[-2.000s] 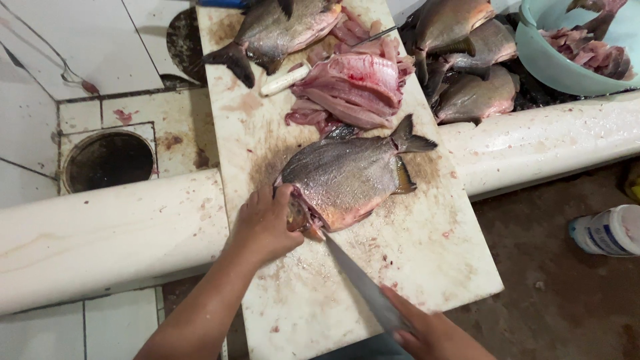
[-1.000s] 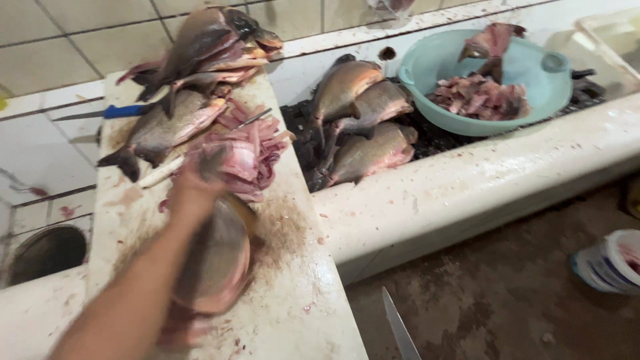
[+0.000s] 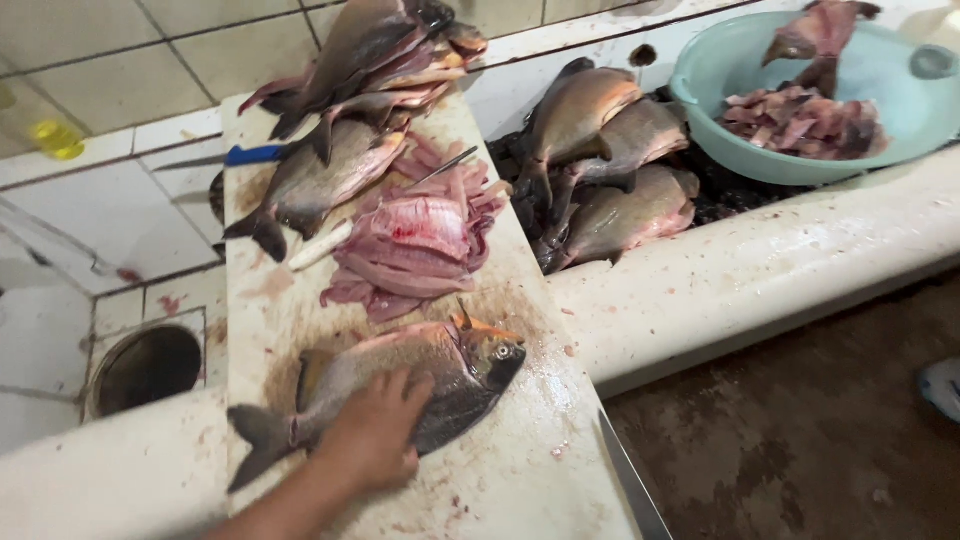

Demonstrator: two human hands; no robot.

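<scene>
A whole fish lies on its side on the white cutting board, its head to the right and its tail to the left. My left hand rests on its flank with the fingers spread. At the lower right a knife blade shows beside the board's edge; its handle and my right hand are out of view. Above the fish lies a pile of pink fillets with a thin metal tool on it and a white handle at its left.
More fish and a blue-handled knife lie at the board's far end. Several fish sit in the trough behind the rounded white ledge, beside a teal basin with cut pieces. A round hole is at the left.
The fish under my left hand now lies with its head to the right; two seconds ago its tail pointed right. The knife has left its flesh. The view has swung upward and right.
</scene>
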